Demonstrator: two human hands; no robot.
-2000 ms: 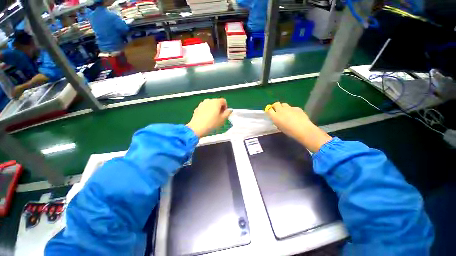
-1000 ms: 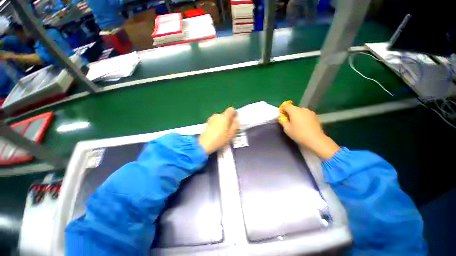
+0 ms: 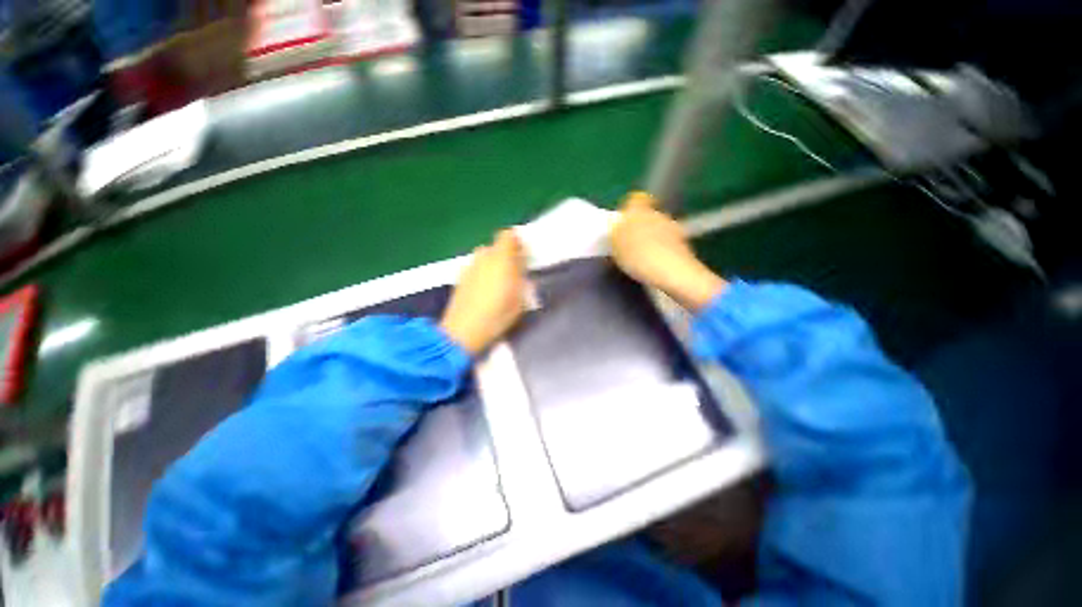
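Note:
A white three-slot tray [image 3: 522,433] lies tilted in front of me, with a dark tablet in each slot. The right tablet [image 3: 605,379] has a milky translucent sleeve [image 3: 567,232] at its far end, rising past the tray's far edge. My left hand [image 3: 487,293] pinches the sleeve's left corner. My right hand [image 3: 655,247], with yellow finger cots, pinches its right corner. My left sleeve covers part of the middle tablet [image 3: 439,486]. The left tablet [image 3: 178,433] has a small white label. The picture is blurred.
A green conveyor belt [image 3: 356,225] runs behind the tray, with a grey post [image 3: 700,101] on it. A red tray [image 3: 14,344] is at the left edge. White sheets [image 3: 145,148] lie beyond. Cables and a white surface [image 3: 878,113] are at the upper right.
The view has swung, and the tray sits more tilted in it. My hands moved from the gap above the slots to the right tablet's far end, still holding the sleeve, which now reaches over that tablet.

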